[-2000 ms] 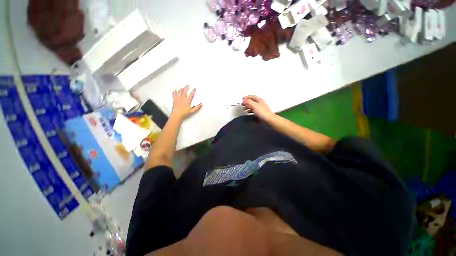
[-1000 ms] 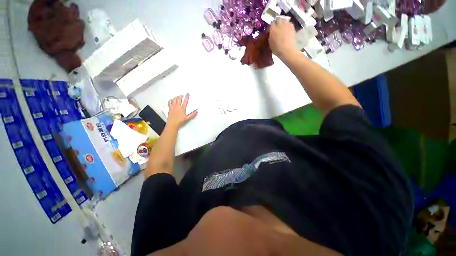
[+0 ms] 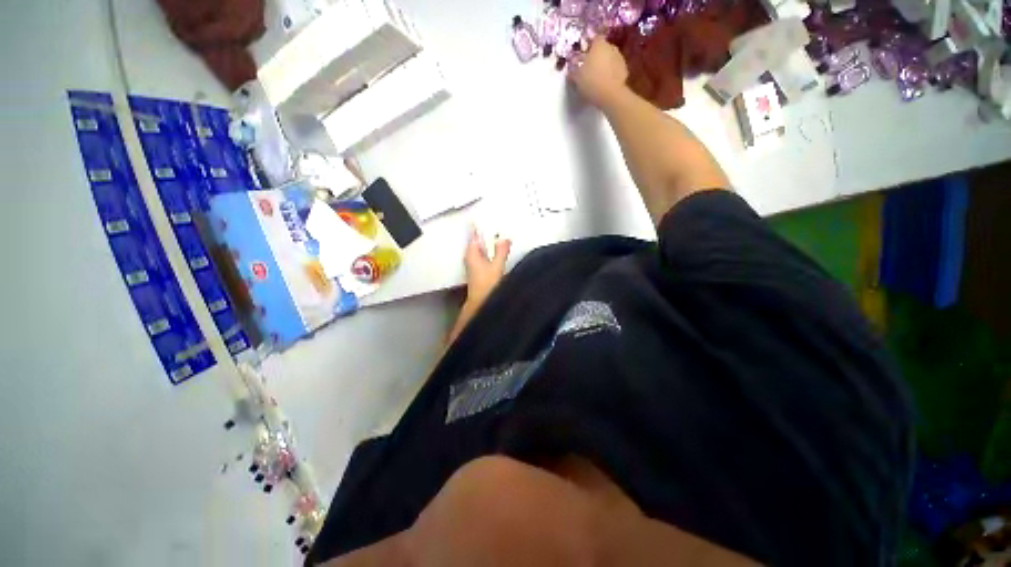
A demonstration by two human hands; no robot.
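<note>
My right hand reaches to the near edge of the heap of pink-purple bottles, just left of the dark red-brown cloth. Its fingertips are among the bottles, and whether they grip one is hidden. My left hand is low at the table's front edge, thumb and fingers apart, with no clear object in it. A white carton lies flat just beyond it, and another faint white carton lies to the right. Small white unit boxes lie right of the cloth.
Two long white boxes stand at the left, near a second cloth. A black phone-like rectangle, a yellow can and a blue printed carton lie left of my left hand. Dark blue label strips are farther left.
My right hand went from the table's front edge to the unit boxes, then left to the bottles. My left hand has drawn back to the front edge. The view has shifted.
</note>
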